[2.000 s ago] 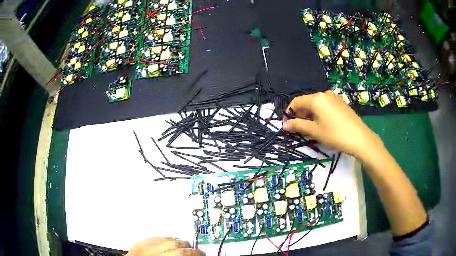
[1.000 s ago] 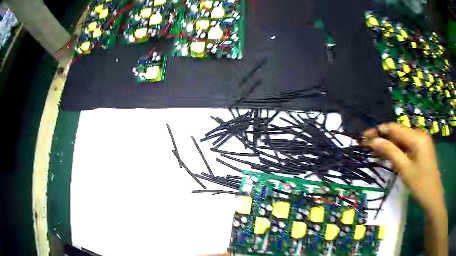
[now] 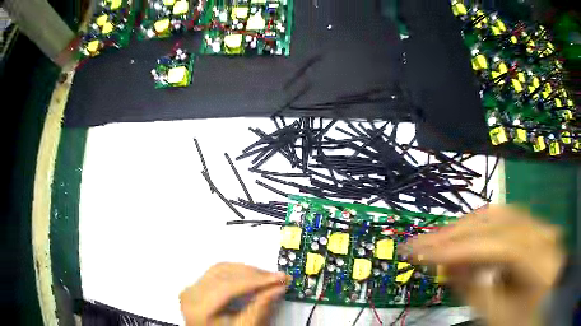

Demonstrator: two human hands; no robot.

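Note:
A green PCB panel (image 3: 337,243) with yellow-topped transformers lies on the white sheet (image 3: 146,210), near its front edge. Red and black lead wires curve off its front side. A loose pile of black sleeves (image 3: 357,165) lies just behind the panel. My left hand (image 3: 236,296) is at the panel's front left corner, with fingertips close together at its edge; whether it grips the edge is unclear. My right hand (image 3: 494,258) is over the panel's right end, blurred, with fingers bent. I cannot tell whether it holds a sleeve.
A black mat (image 3: 223,95) lies behind the white sheet. On it are board panels at the back left (image 3: 245,28) and right (image 3: 519,76), and a single board unit (image 3: 173,71). The green bench top (image 3: 541,197) shows at the right. A pale bench edge runs along the left.
My right hand has moved from the sleeve pile's right side to over the panel's right end. My left hand has come into fuller view at the panel's left corner. The camera view has shifted.

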